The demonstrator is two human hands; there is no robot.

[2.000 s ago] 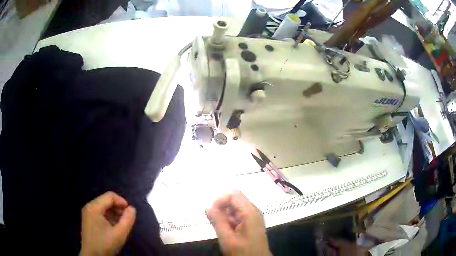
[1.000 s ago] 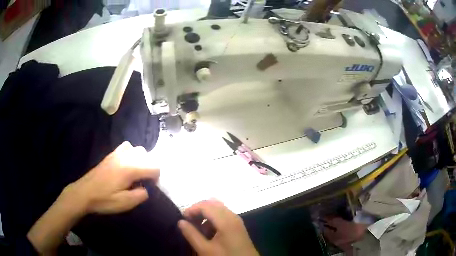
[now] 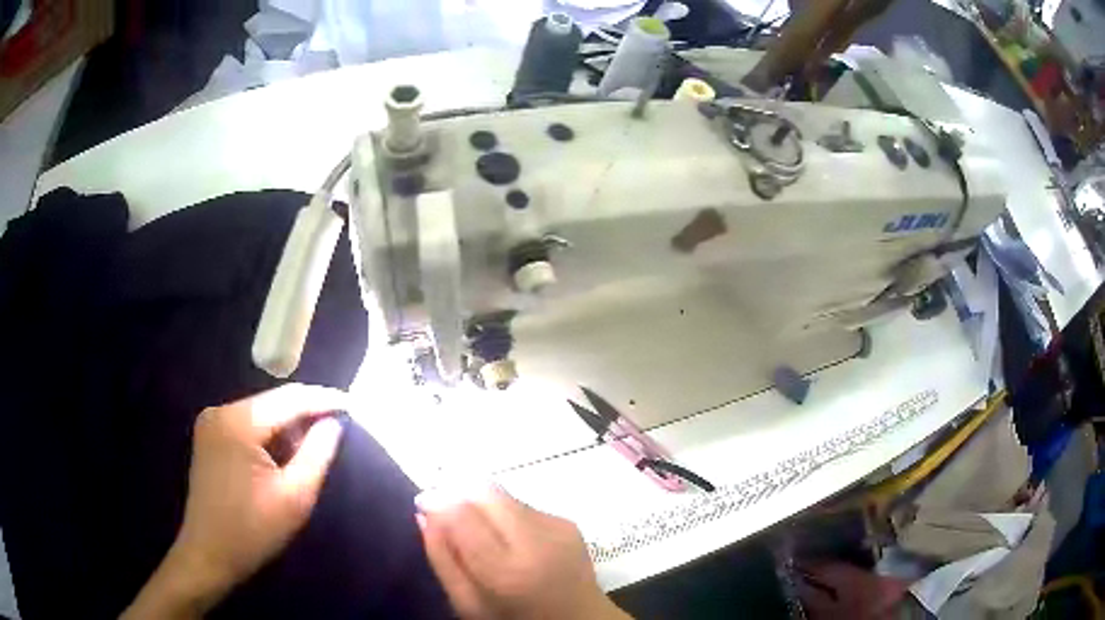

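The dark garment (image 3: 158, 327) lies left of the sewing machine (image 3: 630, 230) and hangs toward me over the table's front edge. My left hand (image 3: 261, 472) pinches the garment's edge between thumb and fingers, just below the presser foot area, which is in bright glare. My right hand (image 3: 497, 545) pinches the same edge nearer to me, to the right; its fingertips are partly washed out by glare. The edge runs fairly straight between both hands. The thread snips (image 3: 640, 446) lie on the machine bed to the right, untouched.
A white paddle-like bar (image 3: 291, 291) hangs at the machine's left end. A dark block (image 3: 791, 384) sits on the bed. A printed scale (image 3: 776, 466) runs along the front edge. Thread cones (image 3: 545, 58) stand behind. Fabric scraps (image 3: 969, 521) are heaped lower right.
Two seconds ago both hands were apart, the right one off the cloth. They have since come to the garment's edge, and both pinch it. The view has shifted too.
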